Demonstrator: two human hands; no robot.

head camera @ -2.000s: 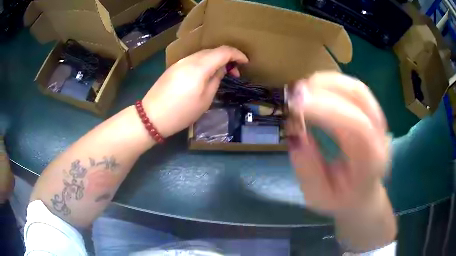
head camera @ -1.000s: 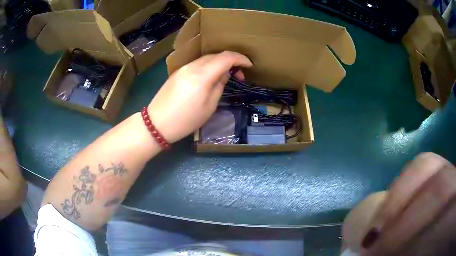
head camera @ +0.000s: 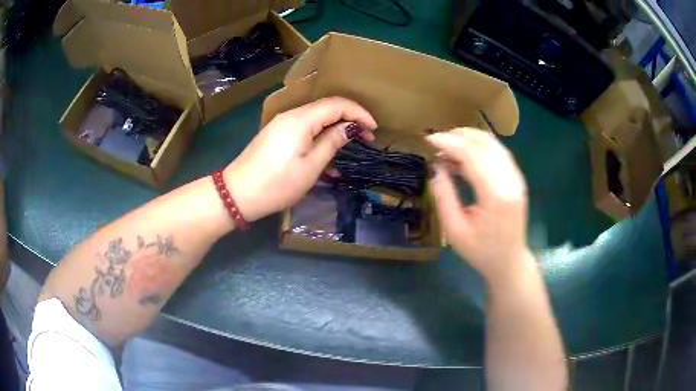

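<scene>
An open brown carton (head camera: 359, 250) stands in front of me, its lid up at the back. Black coiled cable (head camera: 380, 165) lies along its back, a bagged flat item (head camera: 314, 214) at front left and a dark power adapter (head camera: 381, 231) at front right. My left hand (head camera: 305, 153) reaches over the carton's left back, thumb and forefinger close together at the cable's left end; whether they grip it is unclear. My right hand (head camera: 484, 195) is at the carton's right side, fingers curled and apart near the cable's right end, slightly blurred. I see nothing held in it.
Two open cartons with black cables stand at the left (head camera: 114, 164) and back left (head camera: 252, 84). A large black unit with knobs (head camera: 534, 57) is at the back right. Another open carton (head camera: 622, 153) is at the right. The green tabletop (head camera: 305, 305) has a curved front edge.
My right hand has come back from the lower right corner to the carton's right side. My left hand stays over the back left of the carton. The view has shifted slightly.
</scene>
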